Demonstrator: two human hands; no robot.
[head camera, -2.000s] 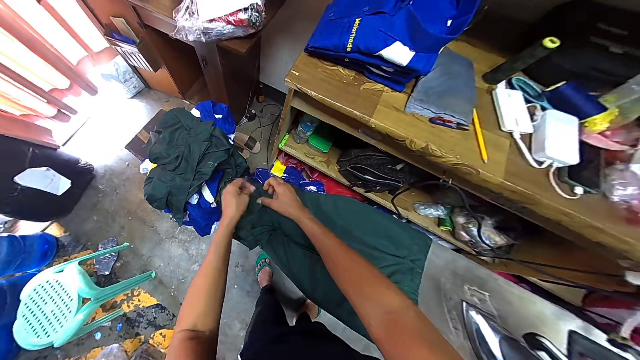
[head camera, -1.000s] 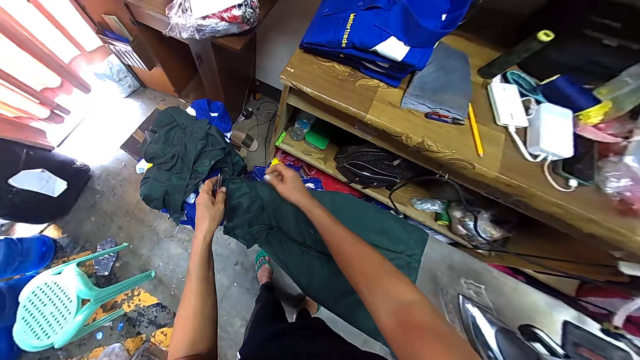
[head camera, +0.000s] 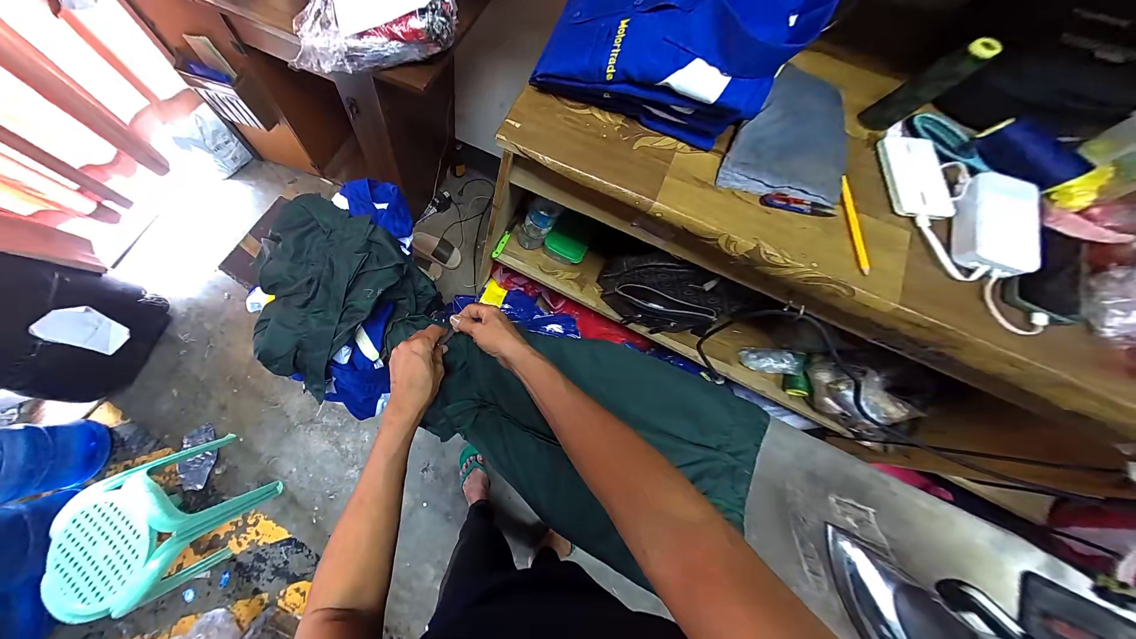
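Note:
A dark green garment (head camera: 612, 399), likely trousers, lies lengthwise over the grey ironing surface (head camera: 790, 479). At its far left end my left hand (head camera: 415, 368) grips the cloth, and my right hand (head camera: 486, 330) pinches it close beside, the fingertips nearly meeting. Whatever small detail sits between the fingers is too small to make out. Beyond the hands, more dark green clothing (head camera: 328, 275) lies heaped with blue garments (head camera: 377, 206). A clothes iron (head camera: 879, 577) rests at the lower right on the grey surface.
A wooden shelf unit (head camera: 639, 169) along the right bears folded blue shirts (head camera: 657, 62), a grey cloth (head camera: 790, 133), a yellow pencil (head camera: 854, 224) and white power adapters (head camera: 994, 222). A black bag (head camera: 661, 288) sits inside. A green plastic chair (head camera: 102, 546) stands lower left, near blue water containers (head camera: 53, 461).
One second ago my hands were apart, the left holding something small and dark near the cloth's end. Now they are close together on the cloth again.

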